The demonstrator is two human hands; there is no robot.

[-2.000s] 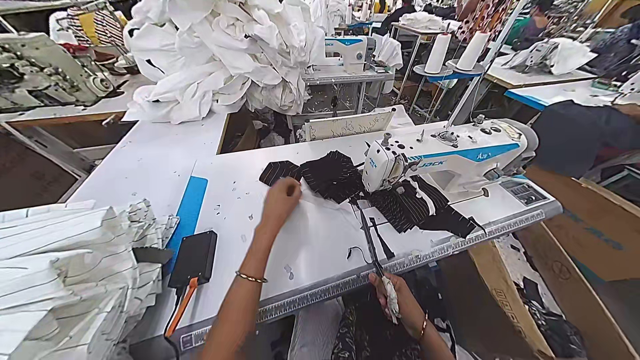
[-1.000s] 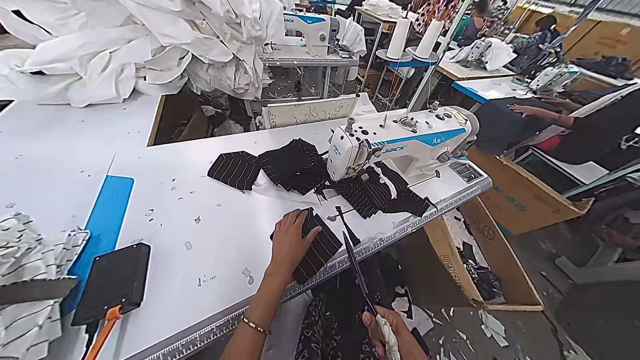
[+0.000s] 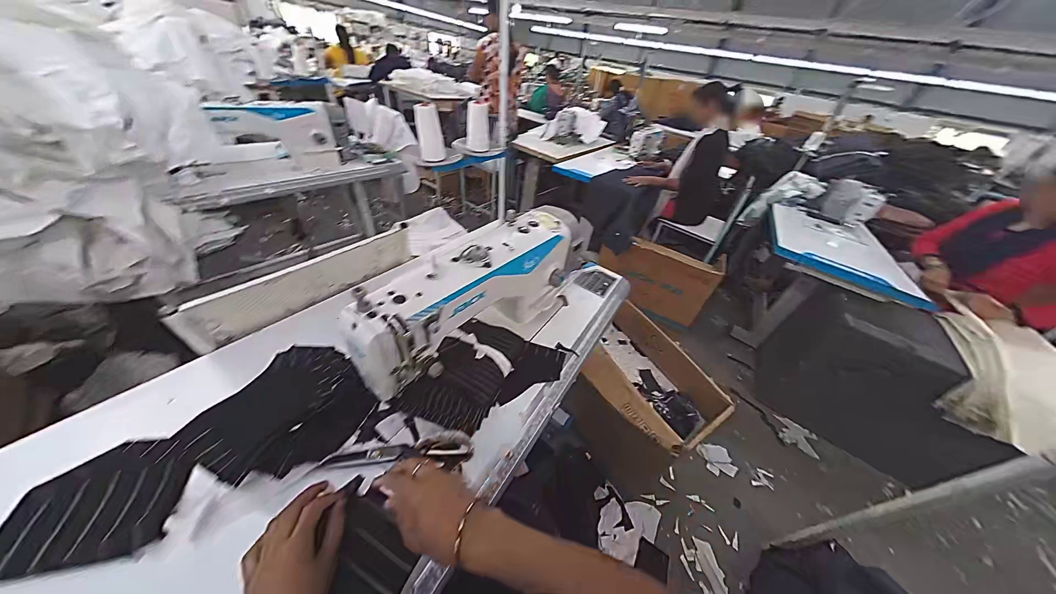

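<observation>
My left hand grips a black pinstriped fabric piece at the near edge of the sewing table, fingers bent over its top. Right beside it is my right hand, its fingers at the same piece's edge; whether it holds the cloth is unclear. Scissors lie just beyond my right hand, their blades pointing left. More black pinstriped pieces with white backing spread across the table to the left. Others lie under and beside the head of a white and blue sewing machine.
Cardboard boxes with scraps stand right of the table, and cuttings litter the floor. White cloth is heaped at the left. Thread cones stand behind the machine. Co-workers sit at other tables, one in black, one in red.
The scissors were in my right hand and now lie on the table. My right hand has moved over to the cloth beside my left hand. The view has swung right and upward.
</observation>
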